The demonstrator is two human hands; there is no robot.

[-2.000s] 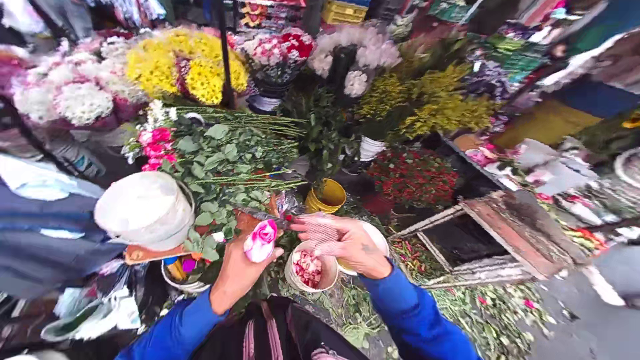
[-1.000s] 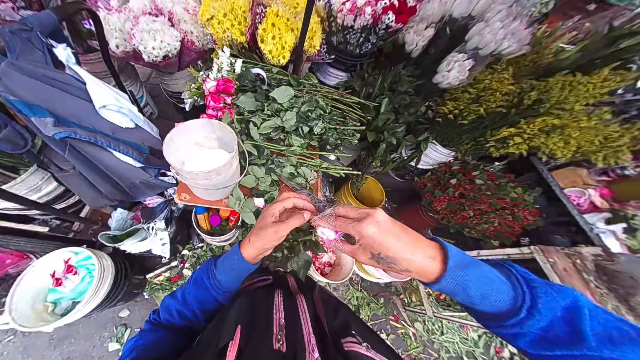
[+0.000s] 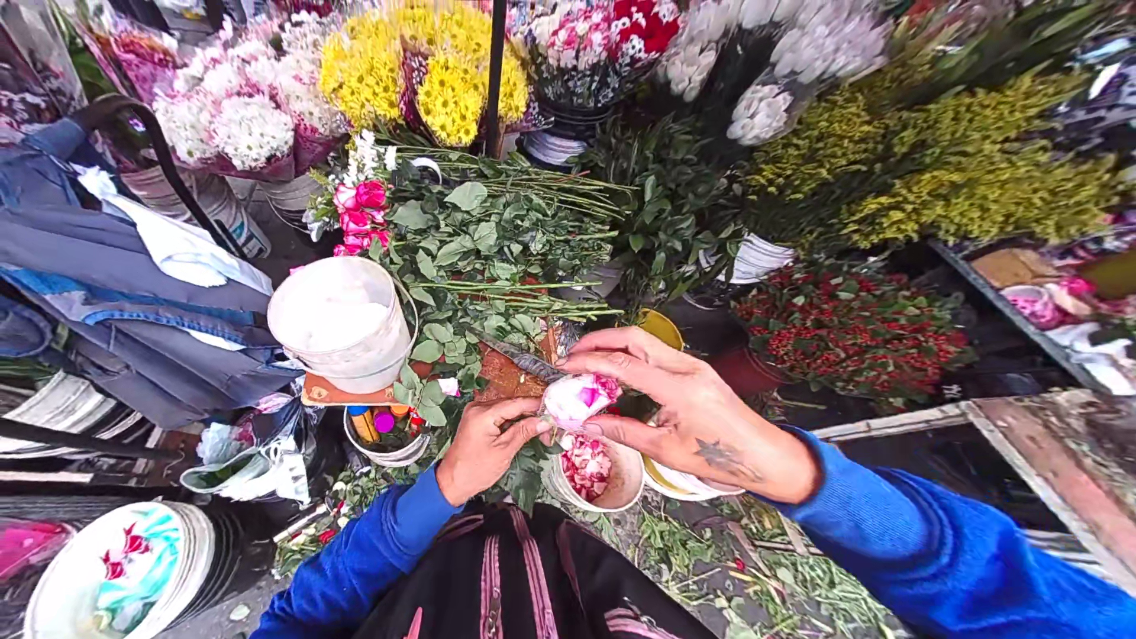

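A white and pink rose bloom point(image 3: 579, 399) is between my two hands, above the small bucket of petals point(image 3: 596, 470). My left hand point(image 3: 497, 439) pinches the bloom's lower left side with thumb and index finger. My right hand point(image 3: 679, 408) has its thumb at the bloom's right edge and its fingers arched over the top. A dark, narrow blade-like thing point(image 3: 519, 357) lies or is held just above the bloom; its right end meets my right fingertips, and I cannot tell what it is. Long rose stems with leaves point(image 3: 497, 240) lie piled beyond my hands.
A white bucket point(image 3: 342, 319) stands left of the stems, above a small bucket of colored items point(image 3: 386, 430). Red-berried bunches point(image 3: 852, 328) and a wooden frame point(image 3: 1047, 470) are at right. Yellow flowers point(image 3: 453, 89) stand behind. Stacked buckets point(image 3: 191, 568) are at lower left; cut leaves point(image 3: 692, 550) litter the ground.
Two seconds ago my left hand held the bloom and my right hand was spread apart from it. Now the fingers of both hands are at the bloom. The view has shifted.
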